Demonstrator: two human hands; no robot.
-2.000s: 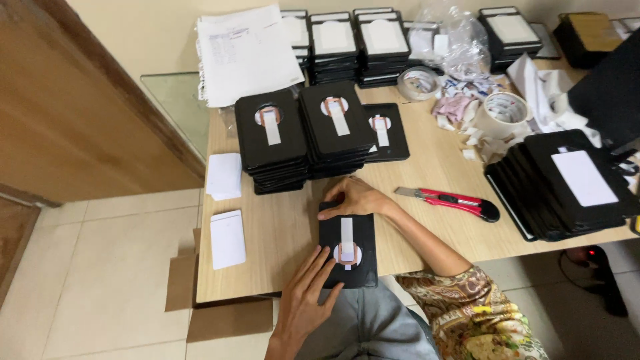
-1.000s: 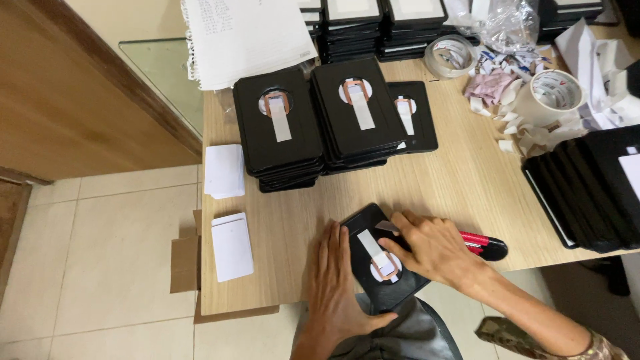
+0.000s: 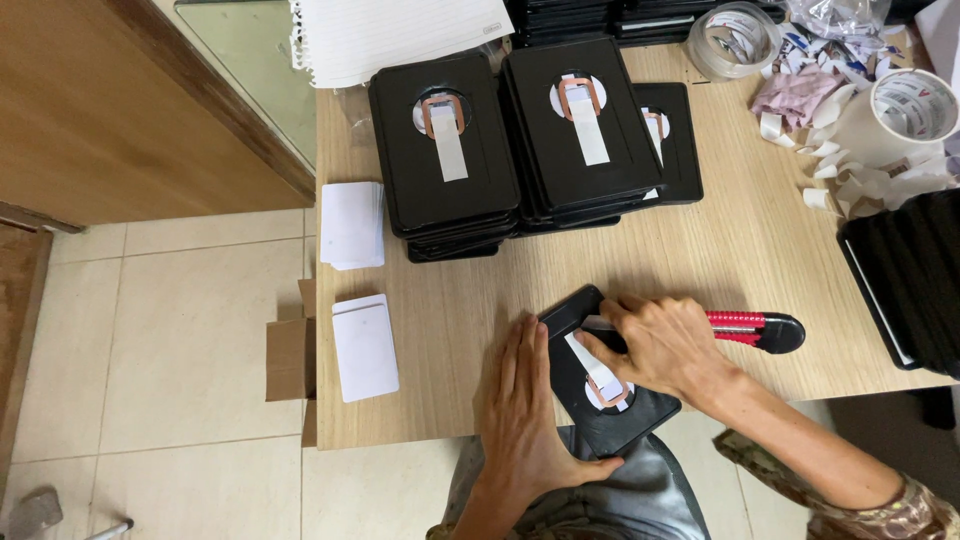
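My left hand point(image 3: 525, 420) rests along the left edge of a black rectangular plastic tray point(image 3: 574, 307) at the table's front edge, fingers spread and thumb at its lower corner. My right hand point(image 3: 664, 349) is curled round a red and black utility knife point(image 3: 739, 327); its blade shows past the fingers over the tray. The right thumb touches a white tape strip point(image 3: 596, 364) that runs to a copper-coloured coil point(image 3: 609, 391) over a round opening. Behind stand a left stack of similar trays point(image 3: 420, 187) and a middle stack point(image 3: 562, 165), with coils and strips on top.
White cards lie in an upper pile point(image 3: 351, 225) and a lower pile point(image 3: 365, 352) at left. A spiral-torn paper sheet point(image 3: 397, 37) is behind. Clear tape point(image 3: 731, 37), a wide white tape roll point(image 3: 911, 105), scraps point(image 3: 799, 97) and another black stack point(image 3: 907, 285) stand right.
The tray under my hands has turned so that it lies slanted. My right hand has moved from its top edge to its right side, and the knife, earlier lying apart, now reaches over the tray.
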